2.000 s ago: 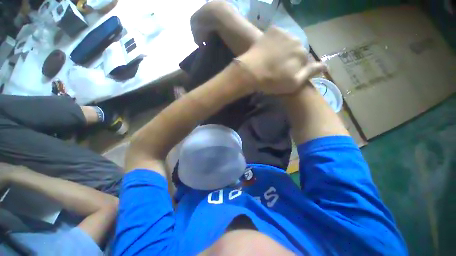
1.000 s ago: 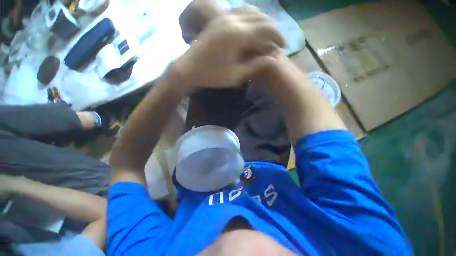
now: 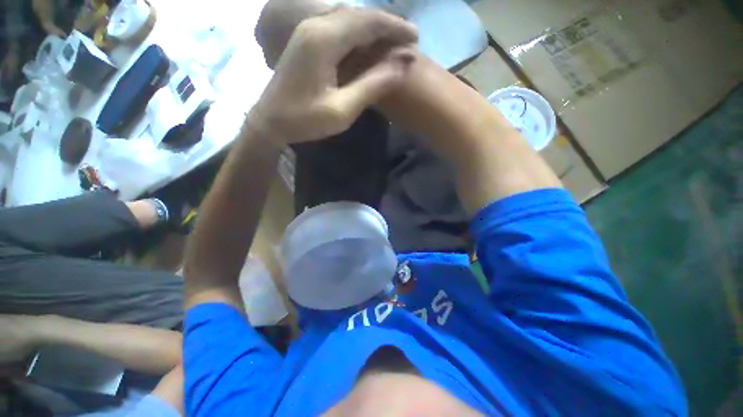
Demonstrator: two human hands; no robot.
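My left hand (image 3: pixel 326 77) is bare and lies across my bare right forearm (image 3: pixel 456 122), thumb and fingers bent round it. My right hand (image 3: pixel 285 28) shows only in part at the top, dark and blurred behind my left hand; its fingers cannot be made out. A translucent white round tub (image 3: pixel 338 261) sits upright against my blue shirt, over my lap, touched by neither hand.
A white table (image 3: pixel 216 24) at upper left holds a dark blue case (image 3: pixel 134 89), a brown disc (image 3: pixel 76 140) and white packaging. A round white tub (image 3: pixel 525 118) sits by flattened cardboard (image 3: pixel 644 73). A seated person's legs (image 3: pixel 81 269) and forearm are at left.
My left hand has slid left and up along my right forearm, towards the wrist. Both arms have shifted left. The tub stays against my shirt.
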